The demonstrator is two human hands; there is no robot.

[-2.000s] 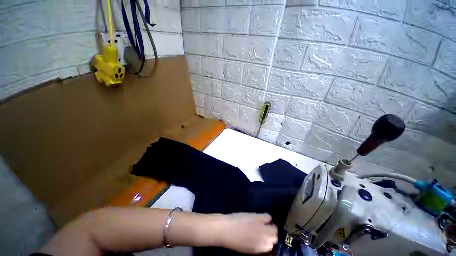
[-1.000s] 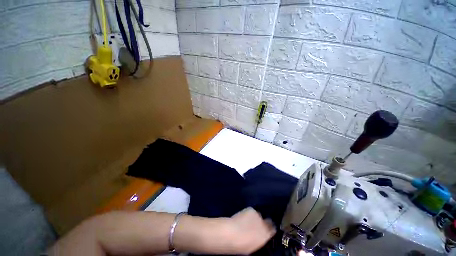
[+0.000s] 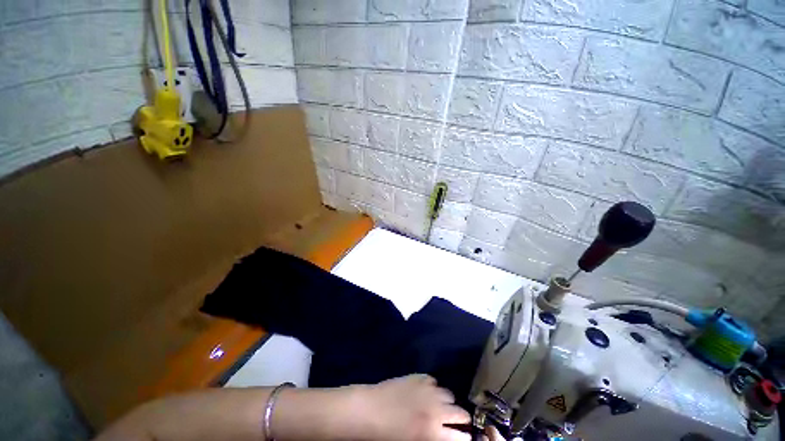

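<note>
Black cloth (image 3: 344, 323) lies on the white table left of the sewing machine, one part reaching over the orange edge. The off-white sewing machine head (image 3: 568, 370) stands at the lower right. My left hand (image 3: 417, 412), with a bracelet at the wrist, lies on the cloth with its fingertips beside the metal parts of the needle area (image 3: 491, 413). The fingers point right and their grip on the cloth is hard to make out. A small piece of a fingertip shows at the bottom edge by the needle area; whose hand it belongs to is unclear.
A dark-red-handled screwdriver (image 3: 616, 237) stands in the machine top, with a blue-green bottle (image 3: 721, 338) behind it. A thin yellow-green tool (image 3: 436, 202) leans on the brick wall. A cardboard sheet (image 3: 172, 224) and orange edge (image 3: 194, 357) line the left, below a yellow socket (image 3: 165, 129).
My left hand has moved down and its fingers now reach the needle area. The view has shifted, so the machine and cloth appear slightly further left and lower.
</note>
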